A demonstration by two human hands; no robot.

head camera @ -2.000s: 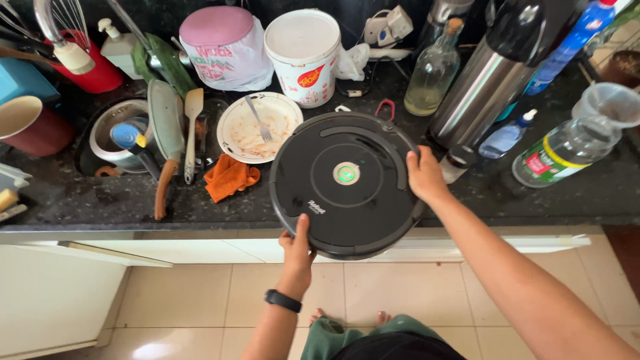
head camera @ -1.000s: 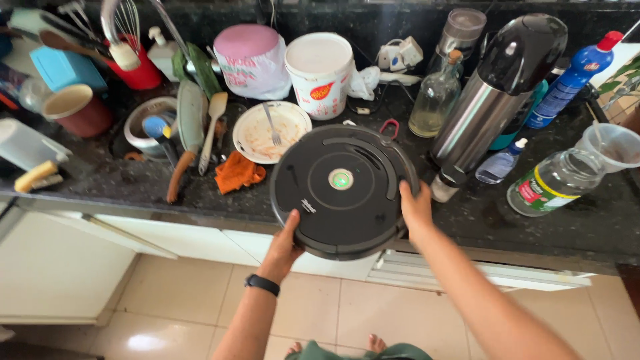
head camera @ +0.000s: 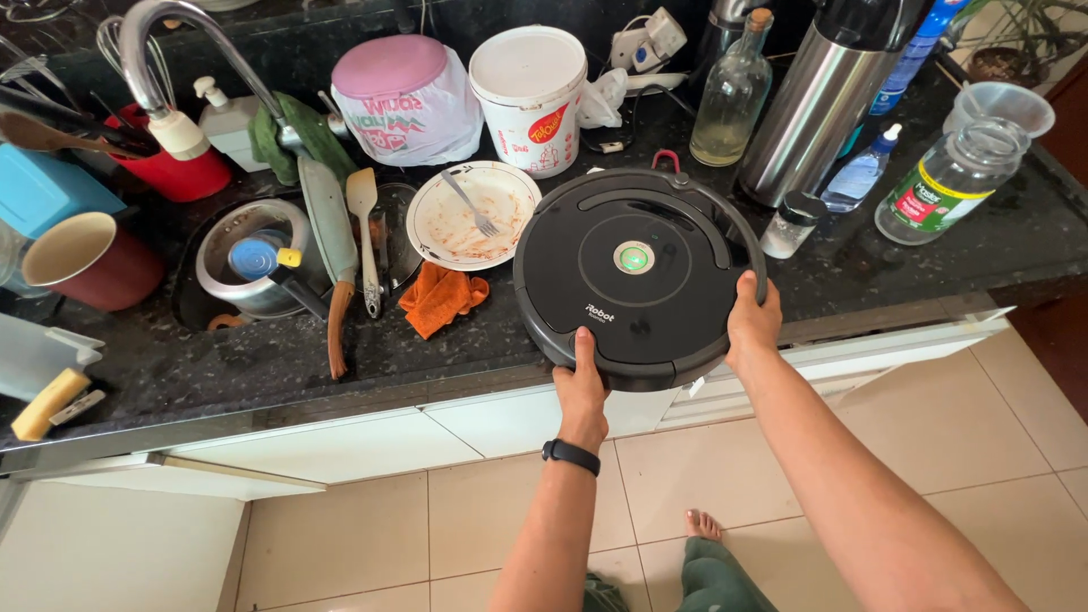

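A round black iRobot Roomba robot vacuum (head camera: pixel 654 263), its centre button lit green, is held at the counter's front edge. My left hand (head camera: pixel 583 382) grips its near left rim, thumb on top and fingers hidden beneath. My right hand (head camera: pixel 753 319) holds the right rim the same way. Close to its left lie a dirty white plate (head camera: pixel 433 229) with a fork (head camera: pixel 472 204) on it and a crumpled orange cloth (head camera: pixel 444 297). A small lidded shaker (head camera: pixel 790 228) stands to its right. Whether the vacuum's underside touches the counter cannot be told.
Left are a sink holding a metal pot (head camera: pixel 246 280), a faucet (head camera: pixel 140 51), a pan lid, a spatula (head camera: pixel 362 200) and a red mug (head camera: pixel 98 263). Behind stands a white bucket (head camera: pixel 527 98). On the right are a corked bottle (head camera: pixel 733 98), a steel thermos (head camera: pixel 820 110) and a glass jar (head camera: pixel 952 187).
Both hands keep their hold on the vacuum, which stays by the counter edge. One foot shows now where two showed before. The view has shifted somewhat.
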